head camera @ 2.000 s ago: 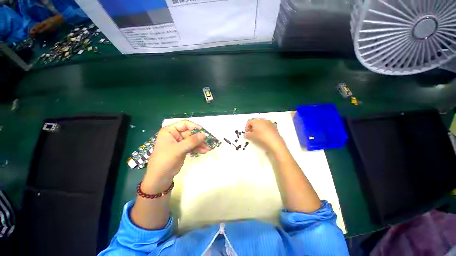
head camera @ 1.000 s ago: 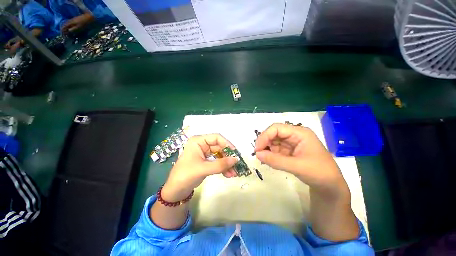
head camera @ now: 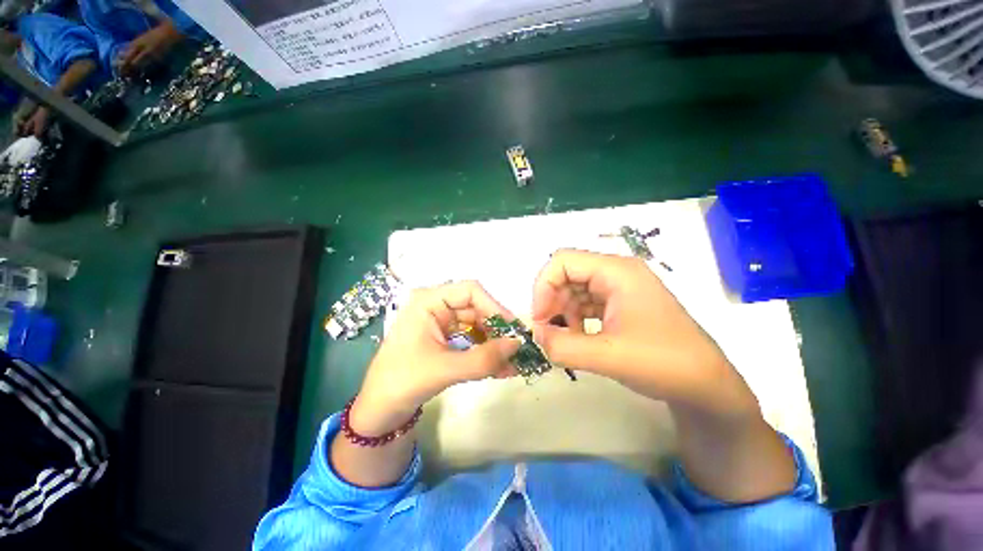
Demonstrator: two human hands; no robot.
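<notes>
My left hand (head camera: 444, 342) holds a small green circuit board (head camera: 530, 357) by its left side between thumb and fingers, above the white mat (head camera: 507, 425). My right hand (head camera: 604, 312) is at the board's right edge, with thumb and index finger pinched together. A small dark piece shows at its fingertips; whether it touches the board is hard to tell. Another green board with thin dark parts (head camera: 638, 242) lies on the mat beyond my right hand. A cluster of silver-white and green boards (head camera: 361, 302) lies at the mat's left edge.
A blue bin (head camera: 778, 239) stands at the mat's right corner. Black trays lie left (head camera: 221, 323) and right (head camera: 927, 323). Small units lie on the green bench (head camera: 420, 140), one beyond the mat (head camera: 520, 166). A fan, an instruction sheet, a parts pile and other people's hands show farther off.
My right hand has come in from the loose dark parts to the board's edge. My left hand still holds the board, now turned lower. The view has shifted.
</notes>
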